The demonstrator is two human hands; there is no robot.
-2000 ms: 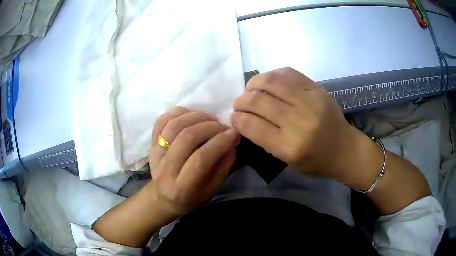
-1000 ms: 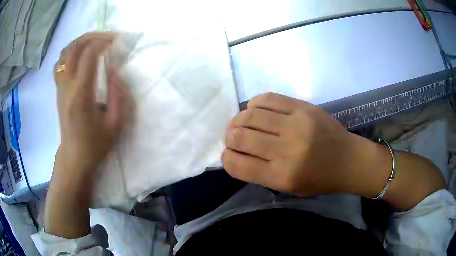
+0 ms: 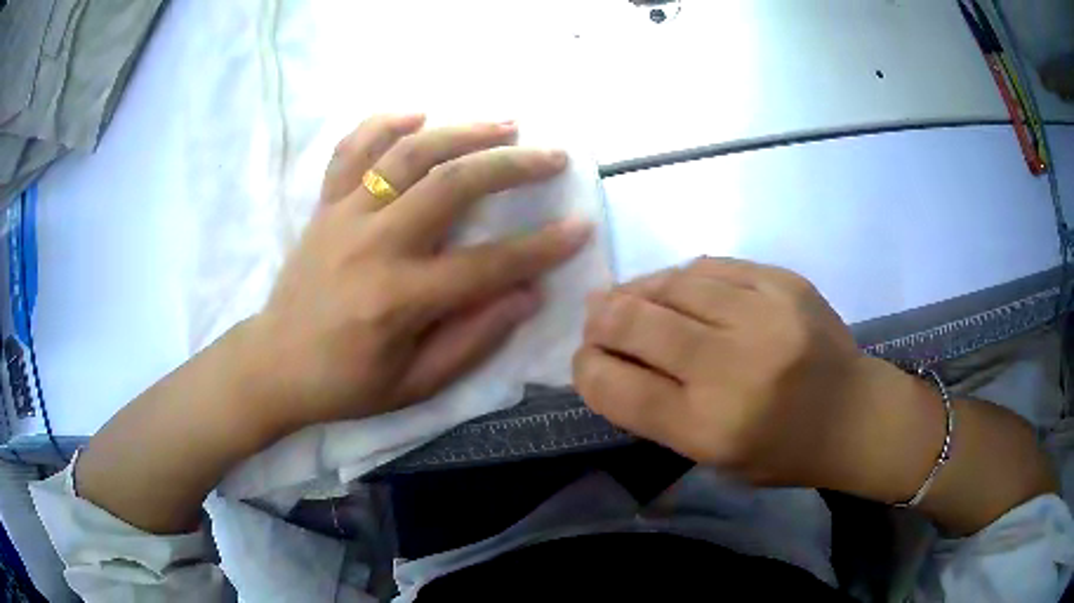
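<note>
A white cloth panel (image 3: 230,153) lies on the white machine table, with a seam line running down its left part and its near edge hanging over the table's front edge. My left hand (image 3: 412,265), with a gold ring, lies spread on top of the cloth, fingers apart and slightly blurred. My right hand (image 3: 718,359), with a bracelet at the wrist, pinches the cloth's right edge near its lower corner; the fingertips are partly hidden.
A grey ruler strip (image 3: 506,436) runs along the table's front edge. Beige-grey folded pieces (image 3: 71,71) lie at upper left. Red and dark sticks (image 3: 1015,106) lie at upper right beside a cord. Pale cloth (image 3: 283,548) hangs below the table edge. A dark joint line crosses the table.
My left hand has moved right, from the cloth's left side onto its middle. My right hand has shifted slightly right and down with the cloth edge. More table and the ruler below the cloth now show.
</note>
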